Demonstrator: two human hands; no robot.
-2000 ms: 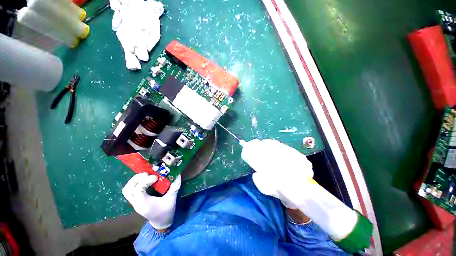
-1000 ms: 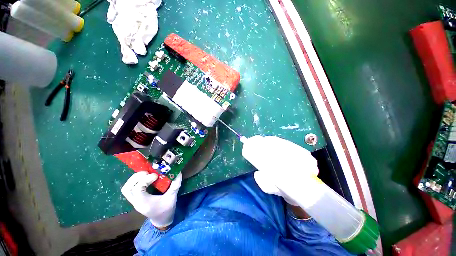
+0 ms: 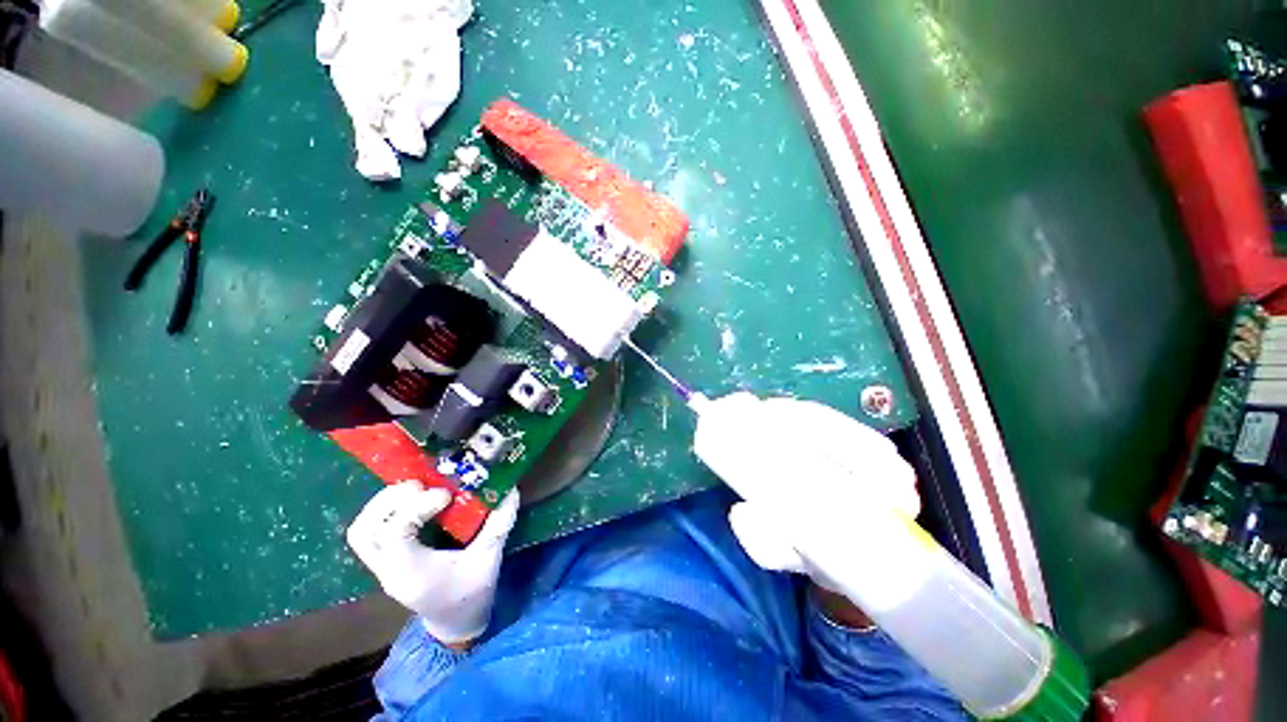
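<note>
A green circuit board [image 3: 548, 435] lies tilted on a red foam pad [image 3: 593, 176] in front of me. It carries a black transformer [image 3: 409, 346] with dark red windings and a white block [image 3: 572, 292]. My left hand [image 3: 431, 557], in a white glove, grips the lower corner of the pad and board, thumb and fingers on either side. My right hand [image 3: 805, 473], also gloved, is closed around a glue dispenser [image 3: 974, 621], a white cylinder with a green rear end. Its thin needle [image 3: 661, 368] points at the white block's lower right end; exact contact cannot be told.
Side cutters [image 3: 178, 258] and a crumpled white cloth [image 3: 393, 78] lie on the green bench. White bottles [image 3: 71, 155], some yellow-capped, are at the upper left. The white-and-red edging [image 3: 903, 254] borders the conveyor at right, with boards [image 3: 1242, 451] on red foam.
The board and pad appear slightly further right in view. My right hand and the dispenser have also shifted slightly right, with the needle still at the white block's end. Both grips are unchanged.
</note>
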